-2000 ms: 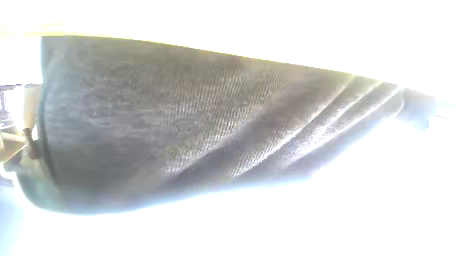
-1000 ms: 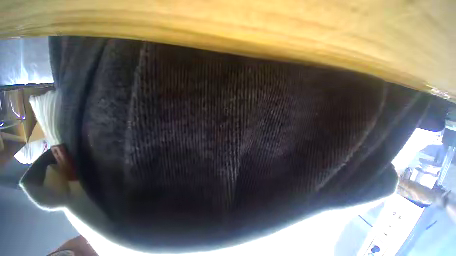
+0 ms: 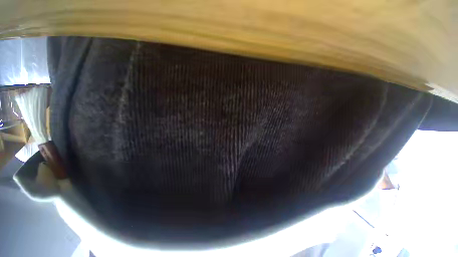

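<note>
No hand shows clearly. A dark ribbed cloth, like a garment [image 3: 216, 130], fills the middle of the view very close to the camera. A brush-like item [image 3: 35, 118] with pale bristles and a reddish-brown band stands at its left edge. Its lower end goes behind or into a pale-rimmed fold of cloth [image 3: 35, 175]. A small brownish patch lies at the right by the glare; I cannot tell what it is.
A tan, grained surface [image 3: 226, 25], blurred and close, spans the top. Brown box-like shapes [image 3: 17, 133] and a grey area [image 3: 30, 221] are at the left. Strong white glare covers the right and bottom. A white item with dark marks [image 3: 376, 248] is at the lower right.
The view has gone from washed-out to darker. Since one second ago, the brush shifted slightly left and shows more fully. The fingertip at the lower left and the blurred shape at the right are gone.
</note>
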